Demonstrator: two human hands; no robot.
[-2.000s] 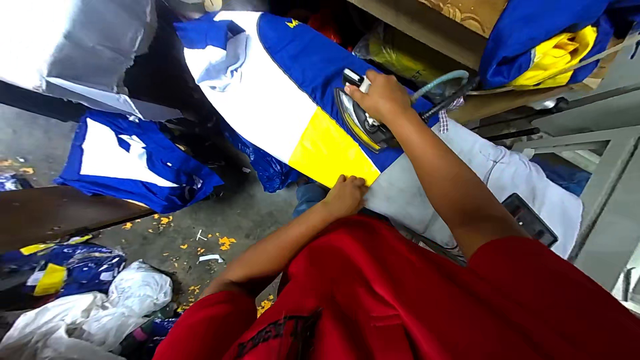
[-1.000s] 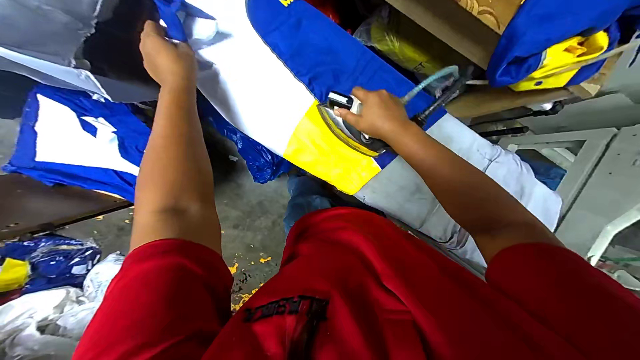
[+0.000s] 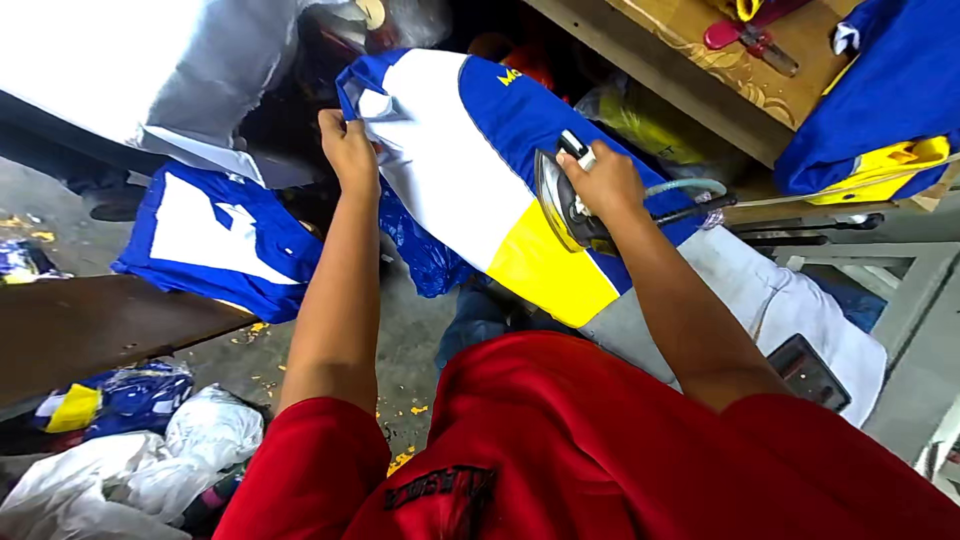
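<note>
A blue, white and yellow garment (image 3: pixel 465 165) lies spread over a padded ironing board (image 3: pixel 750 277), part of its blue bearing yellow writing. My right hand (image 3: pixel 611 180) grips the handle of a steam iron (image 3: pixel 562 202), whose soleplate edge rests where the blue and yellow panels meet. A hose and a cord run from the iron's rear to the right. At the garment's far left edge, my left hand (image 3: pixel 351 150) pinches the blue and white cloth between thumb and fingers.
A folded blue and white garment (image 3: pixel 217 240) lies on a brown table (image 3: pixel 97 322) at left. Plastic bags (image 3: pixel 150 465) fill the lower left. A wooden shelf (image 3: pixel 690 82) at upper right holds a screwdriver (image 3: pixel 769 52) beside blue and yellow cloth (image 3: pixel 885 97). A phone (image 3: pixel 810 371) rests on the board's near end.
My left hand was on the yellow panel two seconds ago and is now at the garment's far left edge. The iron was over the yellow panel a second ago and now sits farther toward the blue.
</note>
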